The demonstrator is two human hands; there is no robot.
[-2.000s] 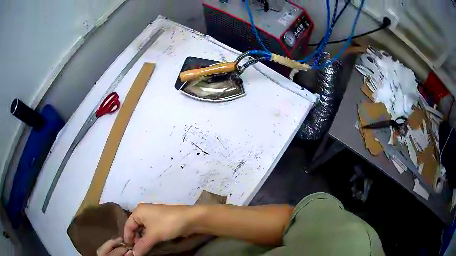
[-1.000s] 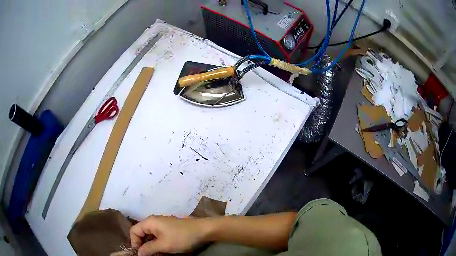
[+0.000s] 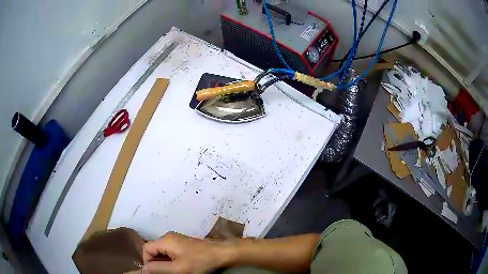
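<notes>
A brown garment piece [image 3: 108,250] lies at the table's near edge, at the bottom of the view, partly cut off by the frame. Another brown part of cloth [image 3: 227,229] shows beyond my right forearm. My right hand [image 3: 179,253] is closed with its fingertips pinched at the garment's edge. Thin pale threads show at the fingertips. My left hand is not clearly visible; the bottom edge of the picture cuts off that area.
A steam iron [image 3: 233,108] sits partly on a dark rest [image 3: 205,83]. A long tan template [image 3: 131,144], red-handled scissors [image 3: 116,123] and a metal ruler [image 3: 60,201] lie at the left of the white table [image 3: 257,155]. A side table at right holds paper scraps [image 3: 422,101].
My right hand has moved slightly right and down. My left fingertips, seen beside it earlier, have dropped out of clear view. The camera view has shifted slightly.
</notes>
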